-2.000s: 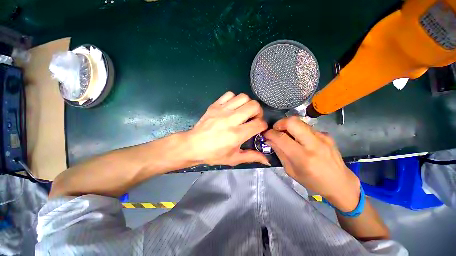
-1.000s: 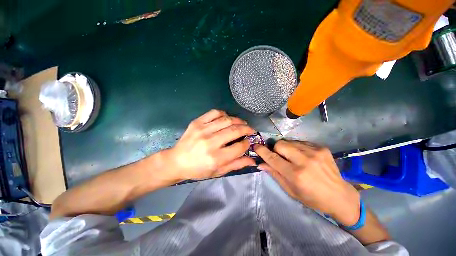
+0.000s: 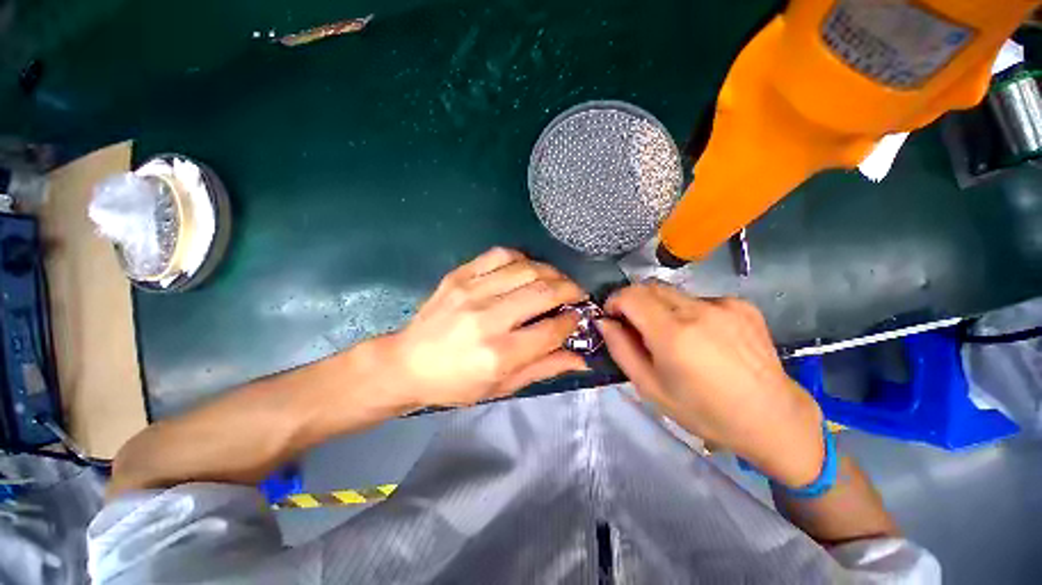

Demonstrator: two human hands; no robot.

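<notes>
A small round unit (image 3: 585, 329) with a purple-silver face lies at the bench's near edge, partly hidden by fingers. My left hand (image 3: 489, 331) holds it from the left, with fingers and thumb around its side. My right hand (image 3: 697, 360), with a blue wrist strap, has thumb and index fingertip together at the unit's right rim; whether something tiny is between them cannot be told. The grey screw plate (image 3: 603, 178), coppery on its right side, lies beyond the hands. The orange electric screwdriver (image 3: 788, 126) hangs at the right, its dark nose just beyond my right hand.
A clear flat piece (image 3: 654, 270) lies under the driver nose. A dark thin stick (image 3: 744, 253), white paper (image 3: 882, 157) and solder reel (image 3: 1017, 114) are at right. A round tin with white wadding (image 3: 183, 223), cardboard (image 3: 97, 331) and a blue-black box (image 3: 23, 331) are at left.
Since one second ago, my right index finger has drawn back from the unit's face to its right rim, uncovering more of it. My left hand keeps its hold.
</notes>
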